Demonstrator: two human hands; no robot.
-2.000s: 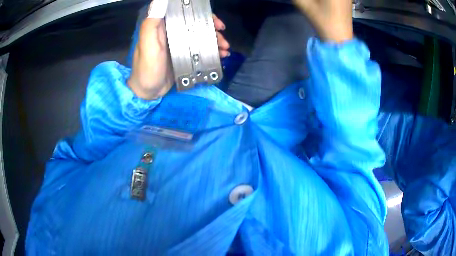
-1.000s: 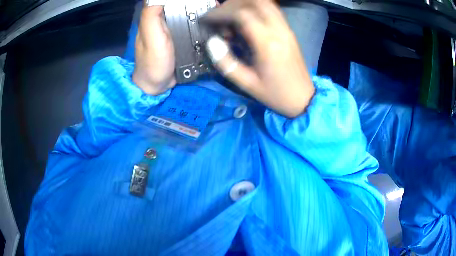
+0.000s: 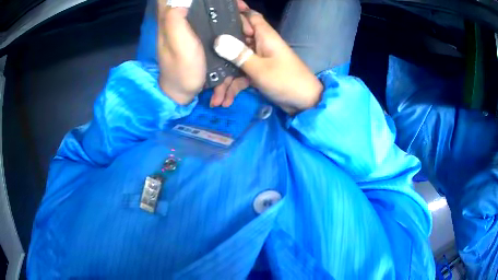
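A flat metal plate (image 3: 208, 24), dark grey in this light, is held above my lap at the top of the view, and its far end is cut off by the edge. It has holes down the middle and at its near end. My left hand (image 3: 182, 60) grips its left side; the fingertips are cut off or hidden. My right hand (image 3: 273, 68) holds the near right part, its white-wrapped thumb on the top face and fingers showing below the near end. Whether a small part is under the thumb cannot be told.
A blue badge (image 3: 210, 128) and a metal clip (image 3: 150, 194) hang on my blue smock. Curved metal edges run along the top of the view. Another person's blue sleeve (image 3: 420, 120) is at the right. A grey-clad leg (image 3: 322, 33) shows behind my right hand.
My right hand has come from the upper right onto the plate's near end and now grips it. The plate has tilted and turned from bright silver to dark grey.
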